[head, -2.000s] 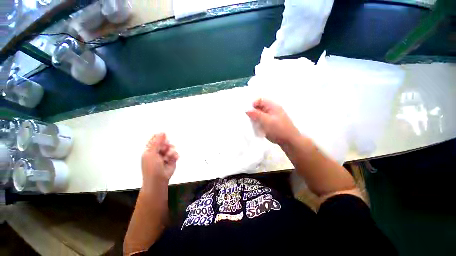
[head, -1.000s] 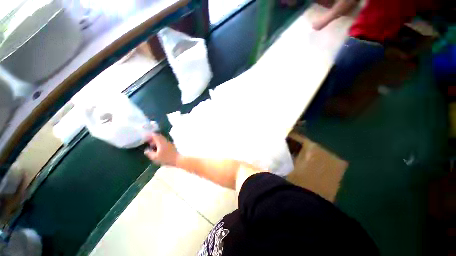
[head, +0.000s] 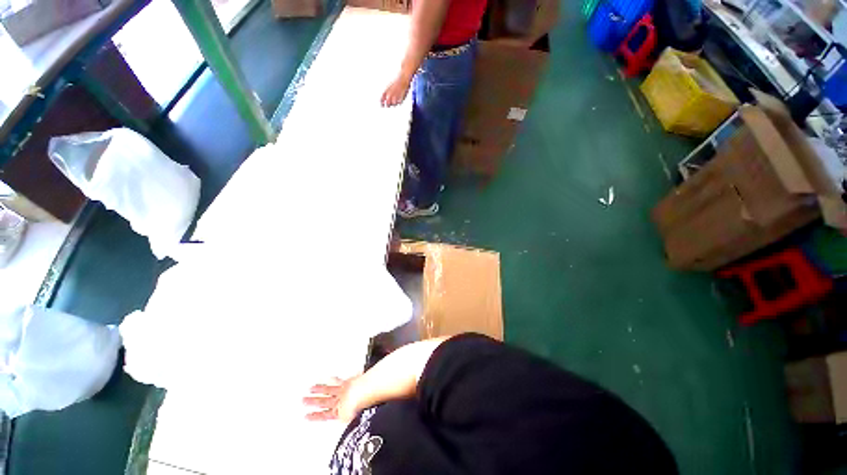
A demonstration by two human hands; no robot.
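My right hand [head: 330,399] lies flat at the near edge of the white bench [head: 348,83], fingers spread, holding nothing. My left hand is out of the picture. A large white bag stack [head: 260,288] covers the bench beyond my right hand, overexposed, so its edges are hard to tell. A white bagged bundle [head: 56,357] lies at the left on the dark green conveyor belt [head: 70,445]. Another white bag [head: 139,186], bulging, lies farther along the belt with its crinkled clear end towards the upper left. What is inside the bags is hidden.
A person in a red top and jeans [head: 441,116] stands by the far bench end, one hand on it. An open carton [head: 464,288] is below the bench's right side. Cartons [head: 734,195], a yellow bag [head: 687,93] and a red stool [head: 780,283] stand on the right.
The view has swung right, bringing the floor and the other person into sight. My right hand has left the bagged bundle on the belt and is now on the bench. My left hand has gone from view.
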